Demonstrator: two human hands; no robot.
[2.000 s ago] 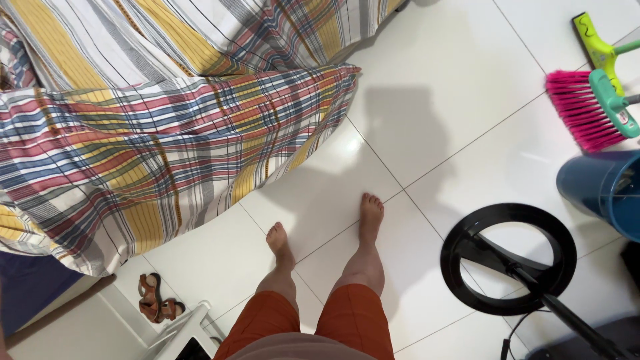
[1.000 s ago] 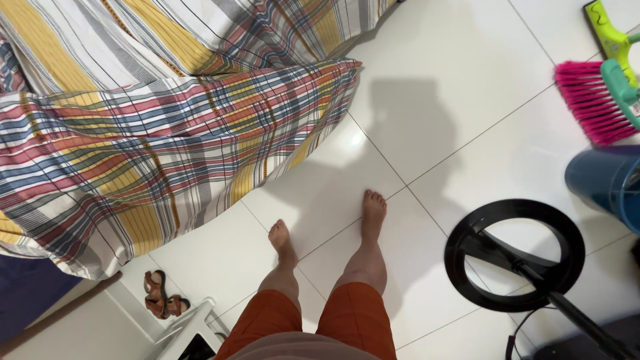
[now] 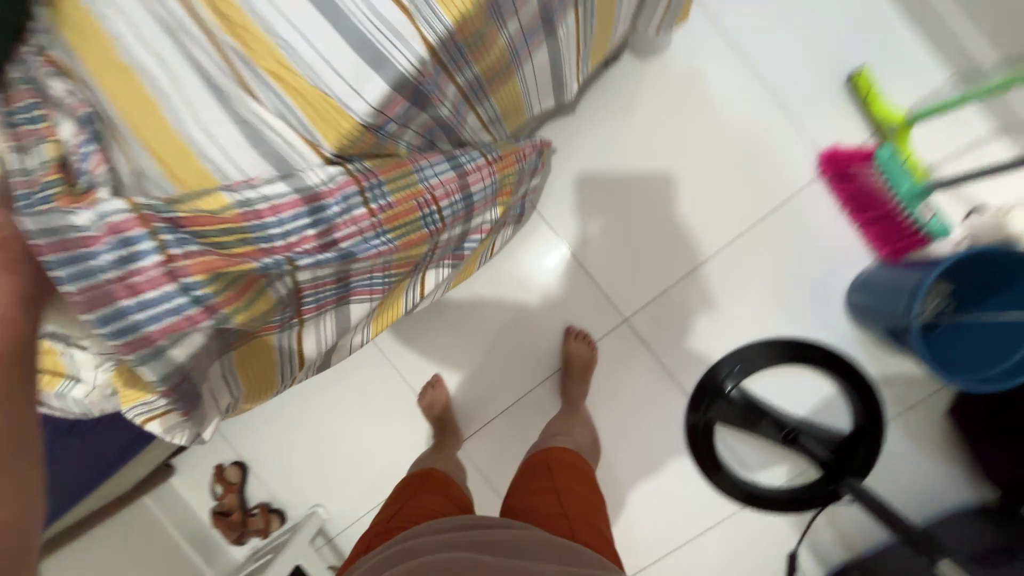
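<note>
A striped and plaid cloth [image 3: 320,232], folded over on itself, covers the upper left of the view. At the left edge, my left hand [image 3: 20,272] is partly visible against the cloth's side, blurred and cut off by the frame; whether its fingers grip the fabric cannot be seen. Below the cloth, a dark blue surface [image 3: 88,460] shows. My right hand is out of view.
Brown sandals [image 3: 240,504] lie on the tiled floor beside a white frame [image 3: 300,544]. On the right are a black ring on a pole [image 3: 696,424], a blue bucket [image 3: 888,300], a pink-bristled broom [image 3: 872,200] and a lime-green squeegee [image 3: 876,100].
A forearm and part of my left hand have come into view at the left edge, beside the cloth. The feet keep their place on the tiles.
</note>
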